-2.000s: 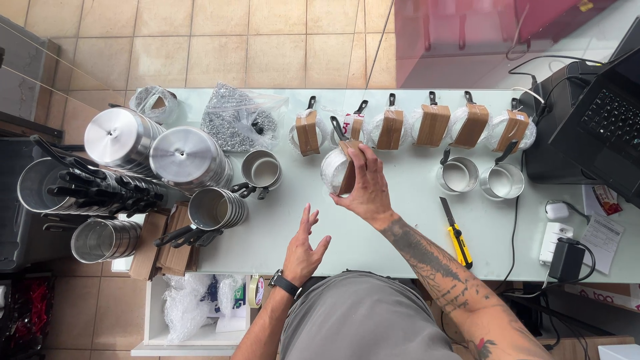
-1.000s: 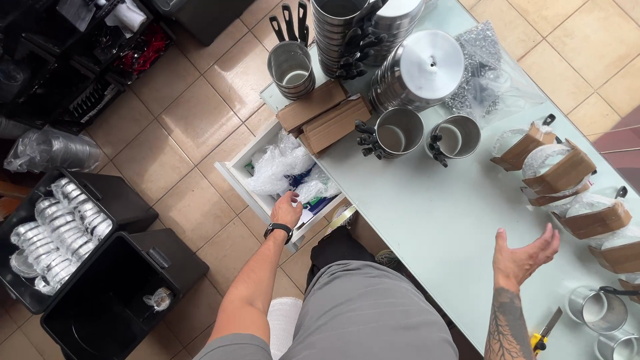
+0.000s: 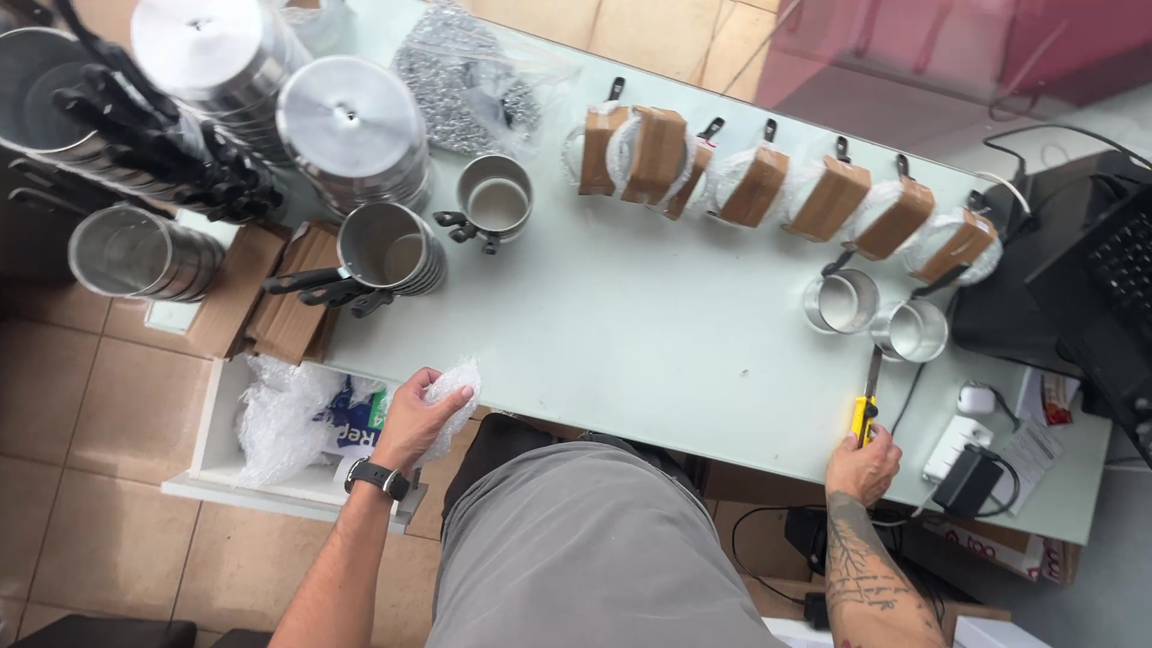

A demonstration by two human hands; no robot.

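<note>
My left hand (image 3: 418, 418) grips a crumpled piece of bubble wrap (image 3: 453, 405) at the table's front edge, beside the open drawer. At the right, my right hand (image 3: 862, 463) is closed on the handle of a yellow utility knife (image 3: 861, 412) with its dark blade out. Just beyond the blade stand two small metal saucepans, one (image 3: 841, 301) left of the other (image 3: 911, 330). Along the far edge runs a row of saucepans wrapped in bubble wrap with cardboard around them, one cardboard wrap (image 3: 825, 200) near the middle. Nested saucepans (image 3: 387, 247) and a smaller one (image 3: 495, 202) stand left of centre.
Tall stacks of metal pots (image 3: 351, 117) and black handles (image 3: 207, 171) crowd the left end. Folded cardboard (image 3: 292, 297) lies by the open drawer (image 3: 211, 432), which holds bubble wrap. A bag of shiny material (image 3: 463, 85) lies behind. A laptop (image 3: 1102, 261), charger (image 3: 967, 481) and cables occupy the right.
My left hand has come from the drawer to the table edge with bubble wrap in it. My right hand, open one second ago, has taken hold of the knife. The view has swung back right.
</note>
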